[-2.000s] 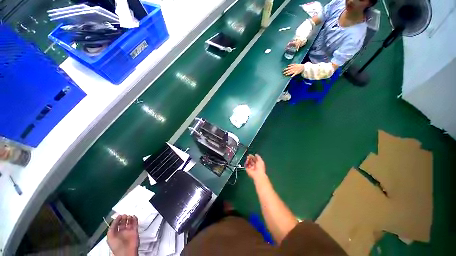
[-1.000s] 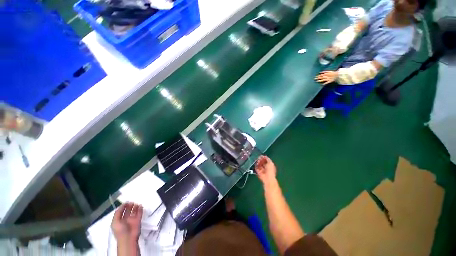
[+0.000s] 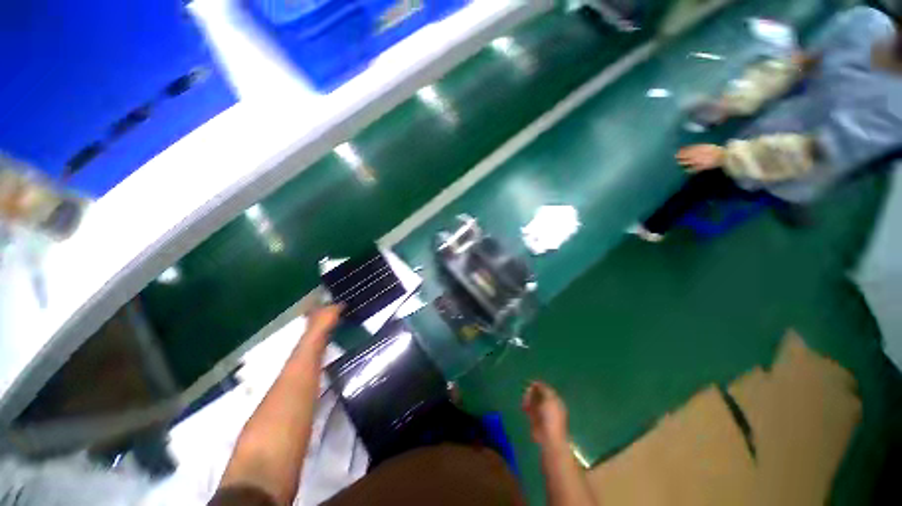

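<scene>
A black striped panel lies on white sheets on the green bench. My left hand is at its lower left edge; blur hides whether its fingers grip it. A larger glossy black panel lies nearer to me. White sheets are piled at the left, partly under my left forearm. My right hand is off the bench's front edge, blurred, its fingers curled; I cannot tell whether it holds anything. A black unit with a small dark tray stands right of the panels.
A crumpled white piece lies beyond the black unit. A white shelf with blue bins runs along the upper left. A person in light blue sits at the upper right. Cardboard lies on the floor.
My left hand has moved forward from the white sheets to the striped panel. My right hand has moved back from the black unit's front side towards me. The camera view has shifted.
</scene>
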